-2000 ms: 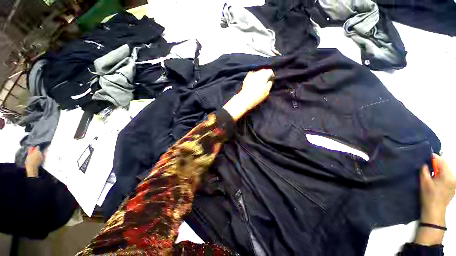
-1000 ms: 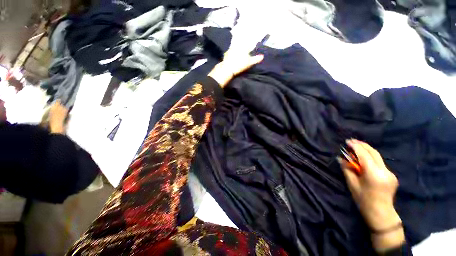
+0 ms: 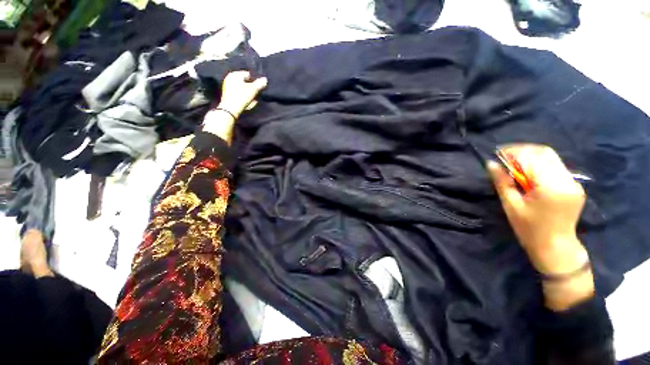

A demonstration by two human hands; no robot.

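Observation:
A dark denim garment lies spread and wrinkled over the table in front of me, with paler grey inside cloth showing at the lower middle. My left hand pinches the garment's edge at its upper left. My right hand is over the right part of the garment, curled around orange-handled thread snips. The snips' orange handle shows between thumb and fingers, and their blade tips point up and left over the cloth. Whether the right hand touches the cloth is unclear.
A heap of dark and grey garments lies at the upper left. White papers are below it. Another person's hand and dark sleeve show at the left edge. More dark garments lie along the table's far side.
My left hand has moved left and now pinches the edge. The garment is spread wider, its upper edge stretched out. My right hand, still with the snips, is slightly higher and farther right than a second ago.

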